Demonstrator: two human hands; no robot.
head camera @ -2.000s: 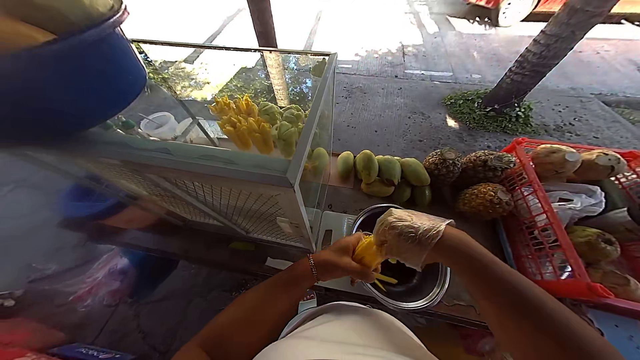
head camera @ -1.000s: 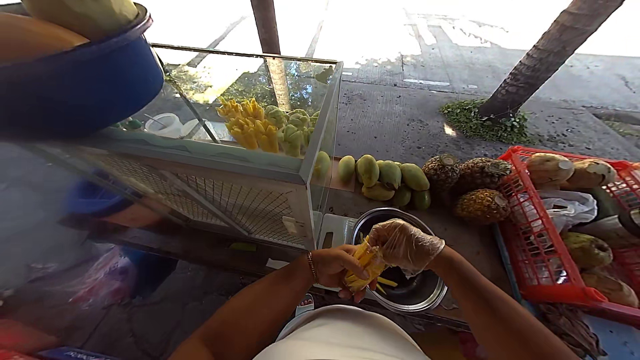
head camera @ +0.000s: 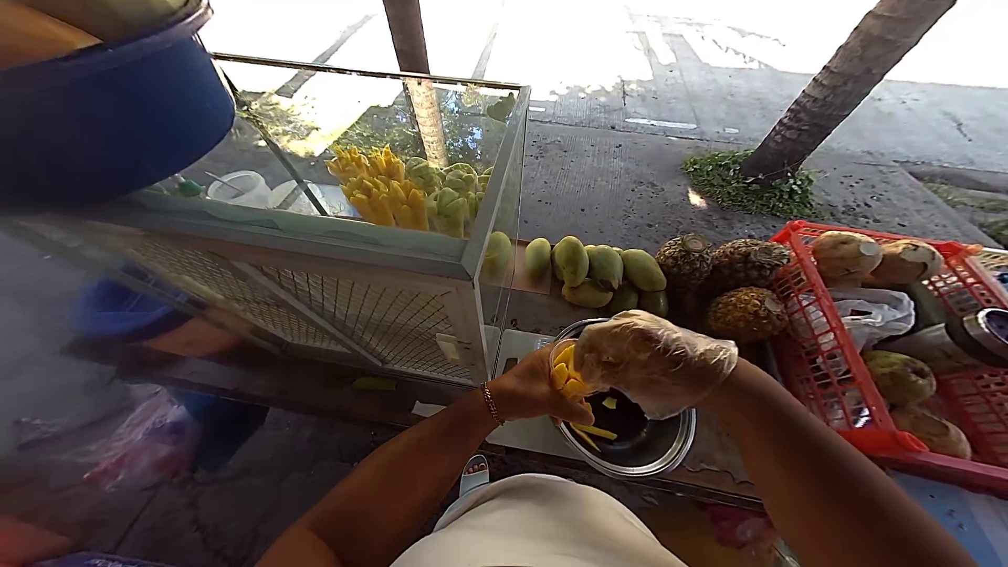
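Bare except for a bracelet, my left hand (head camera: 535, 387) holds a clear plastic cup filled with yellow mango strips (head camera: 568, 372) above the left rim of a steel bowl (head camera: 683, 441). A clear plastic glove covers my right hand (head camera: 650, 361), which is at the cup's right side, its fingers by the strips. Whether those fingers pinch a strip is hidden. A few cut strips (head camera: 594, 431) lie in the bowl under my hands. Behind the bowl sit whole green mangoes (head camera: 605, 266).
A glass case (head camera: 496, 189) at left holds peeled yellow and green mangoes (head camera: 386, 193). A blue tub (head camera: 110, 118) is at upper left. Pineapples (head camera: 744, 311) stand beside a red plastic crate (head camera: 846, 339) with fruit, a bag and a metal flask. Tree trunks rise beyond.
The yellow strips, spread loosely between my hands one second ago, now stand gathered in the cup in my left hand. My right hand has come in closer over them.
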